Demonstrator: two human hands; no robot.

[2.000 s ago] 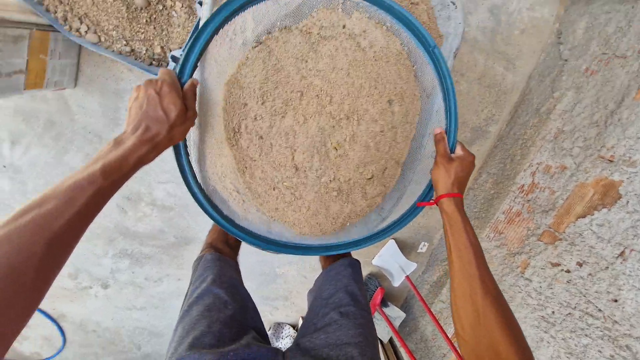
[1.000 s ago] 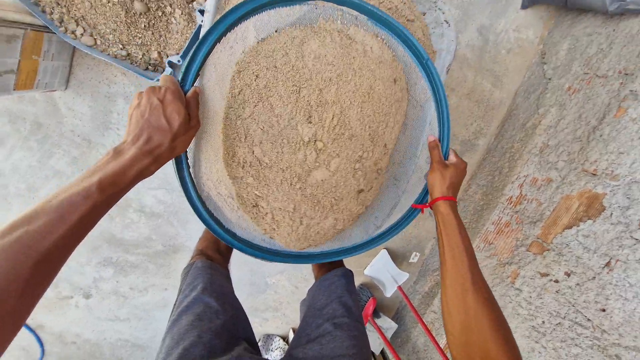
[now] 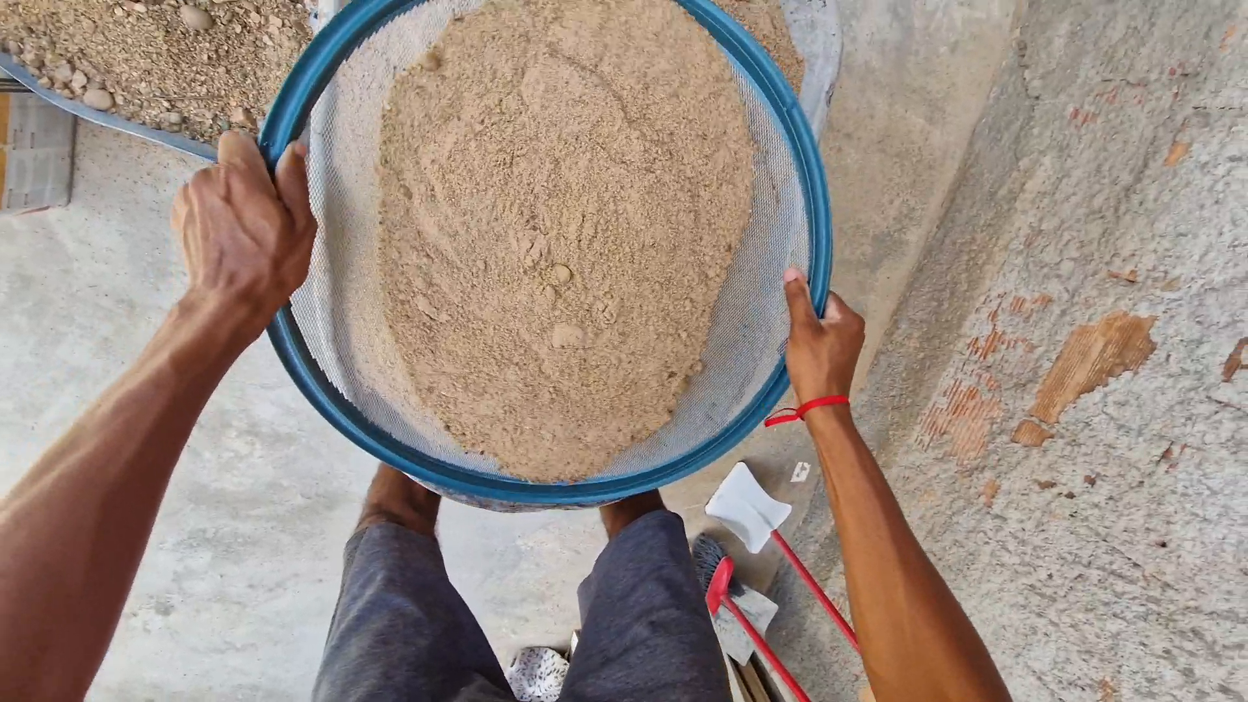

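A large round sieve with a blue rim and pale mesh spans the upper middle of the head view. Sand with a few small lumps covers most of its mesh. My left hand is closed around the rim at the left. At the right side, my right hand grips the rim, its thumb on top; a red cord circles that wrist. What lies directly beneath the sieve is mostly hidden by it.
Gravelly sand with stones lies on a blue-edged holder at upper left, near a box. More sand shows behind the sieve at upper right. A white-bladed tool and a red-handled brush lie beside my legs. A rough wall stands right.
The sand in the sieve has shifted and spread, and lumps show on its surface now. Both hands have kept their hold on the rim.
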